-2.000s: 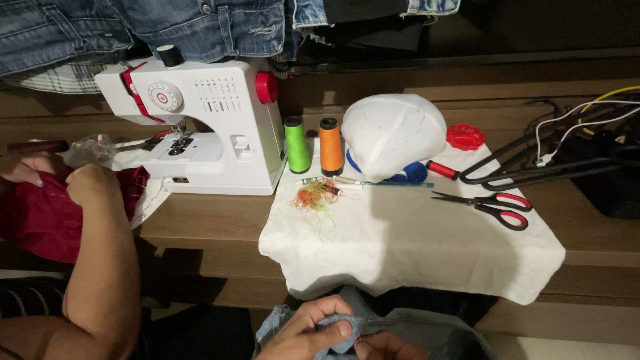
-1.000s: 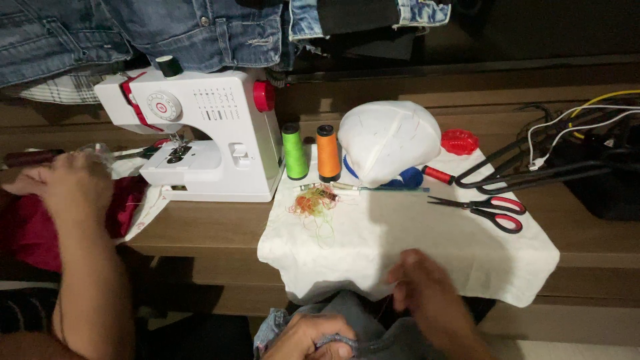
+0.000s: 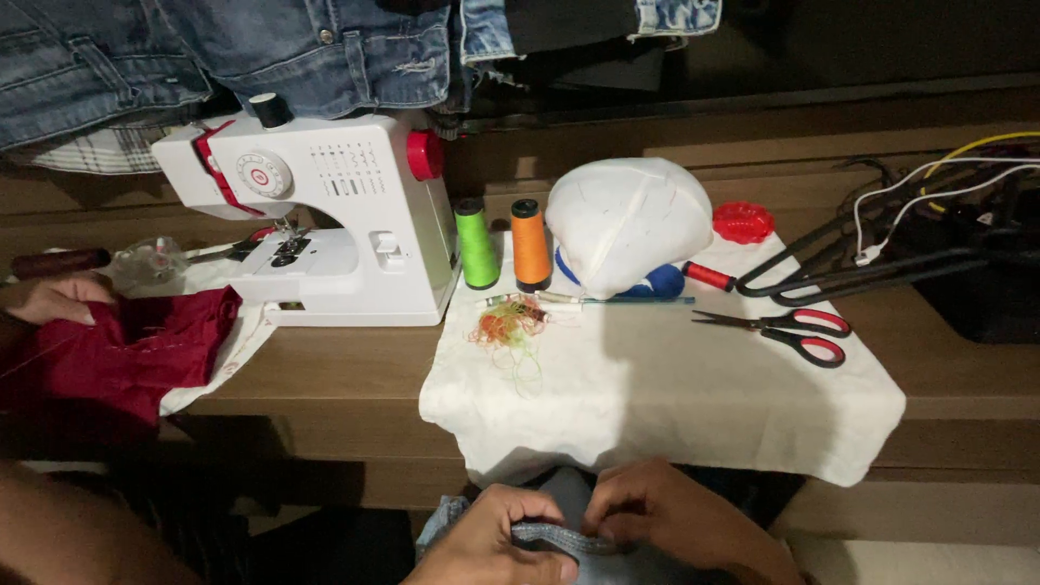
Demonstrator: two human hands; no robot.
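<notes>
At the bottom centre my left hand grips the folded edge of a blue denim garment between thumb and fingers. My right hand is at the same edge, just right of the left, fingertips bent together; a needle or thread in them cannot be made out. Beyond both hands a white cloth covers part of the wooden table, with a clump of loose thread, a green thread cone, an orange thread cone, scissors and a red thread spool on it.
A white sewing machine stands left of the cones. A white fabric-covered bundle and a red object sit at the cloth's back. Far left, another person's hand holds dark red fabric. Cables lie right; jeans hang behind.
My right hand was raised away from the denim one second ago and is back at its edge. The other person's hand has moved left, showing more of the red fabric.
</notes>
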